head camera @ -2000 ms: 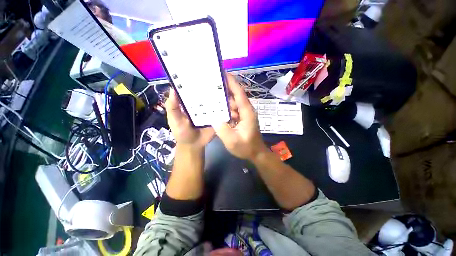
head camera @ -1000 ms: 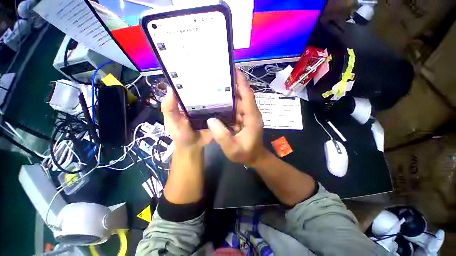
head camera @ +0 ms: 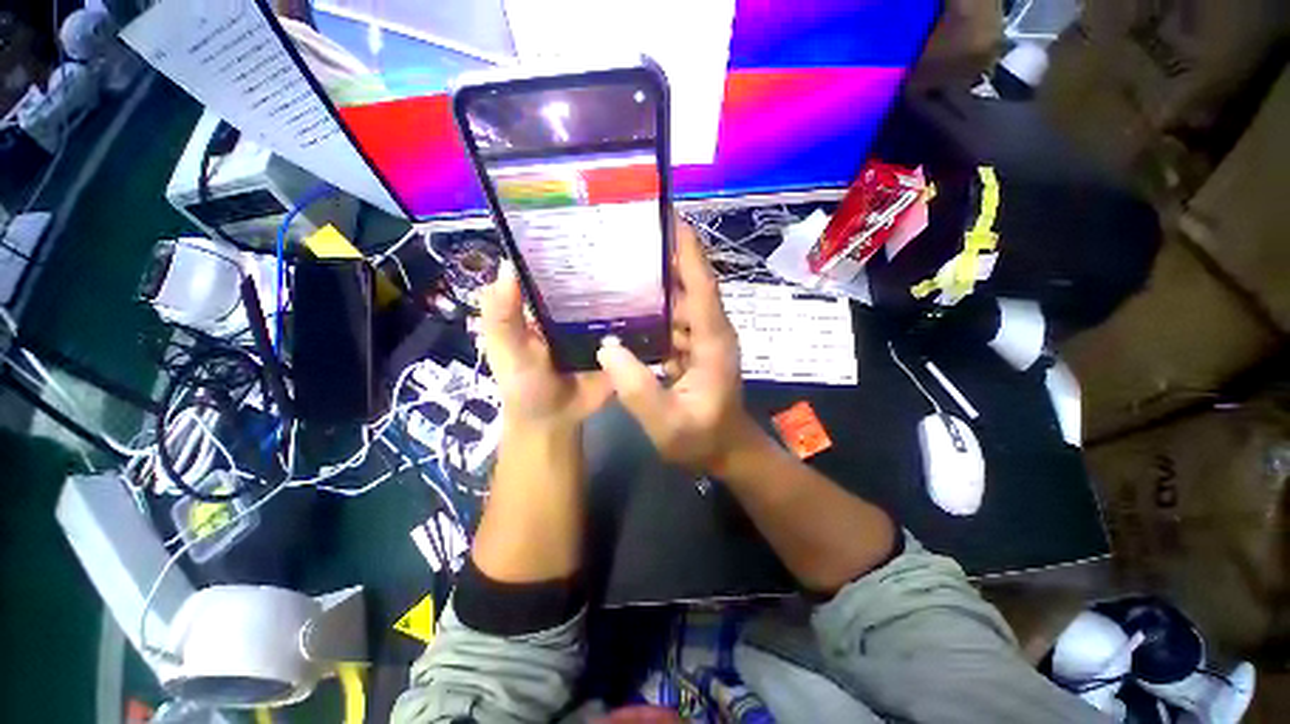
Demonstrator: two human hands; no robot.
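Note:
A black smartphone is held upright in both hands in front of the monitor. Its lit screen shows a dark top band, a colourful strip and a pale area with lines. My left hand grips its lower left edge. My right hand grips its lower right edge, with the thumb at the bottom of the screen. The monitor behind shows red, blue and purple areas and a white window; the phone hides part of it.
A keyboard, orange square and white mouse lie on the black mat. A red packet is below the monitor. Tangled cables, a dark slab and a white dome camera are at left. White cameras are at lower right.
The phone screen has changed from a mostly white page to a darker view with a colourful strip. The phone appears slightly lower and farther right than a second ago. Both hands still hold it.

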